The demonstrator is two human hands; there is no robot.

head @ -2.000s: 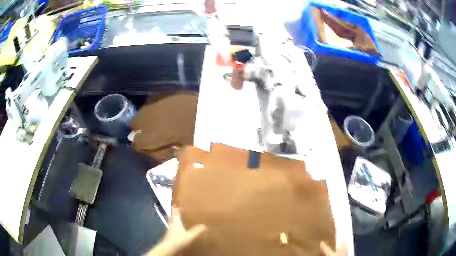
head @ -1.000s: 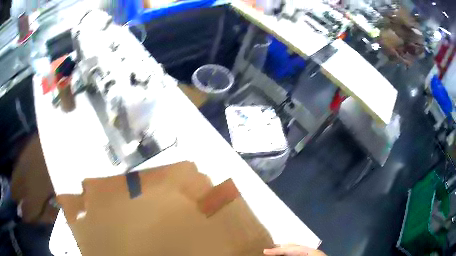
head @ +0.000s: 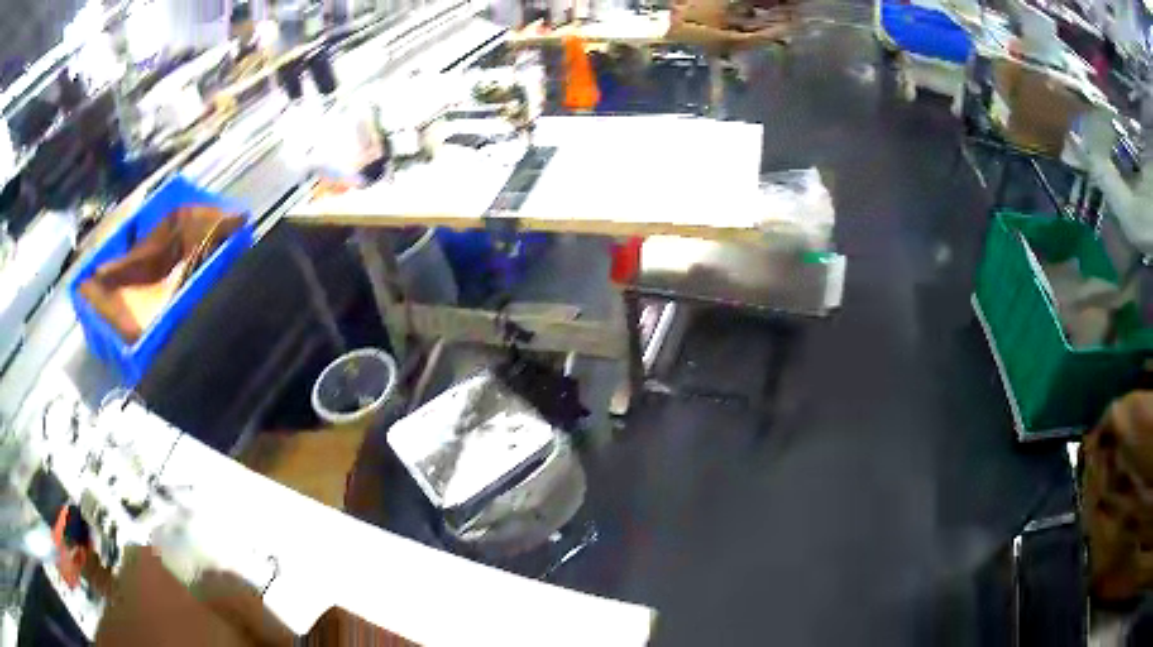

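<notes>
The brown bag panels (head: 171, 607) show only in part at the bottom left edge of the head view, over the near white sewing table (head: 417, 581). The edge of a stack shows at the bottom beside them. The sewing machine (head: 127, 487) stands at the left on this table, blurred. Neither of my hands is in the picture, so I cannot tell what they hold.
A blue crate (head: 111, 348) with brown pieces is at the upper left. A round bin (head: 354, 386) and a white-topped stool (head: 474, 442) stand beyond the near table. Another white table (head: 645, 171) is ahead. A green crate (head: 1030, 341) stands at the right over dark floor.
The view has swung to the right. The brown panels and near table have shifted to the lower left, the green crate has come fully in, and my hands have left the picture.
</notes>
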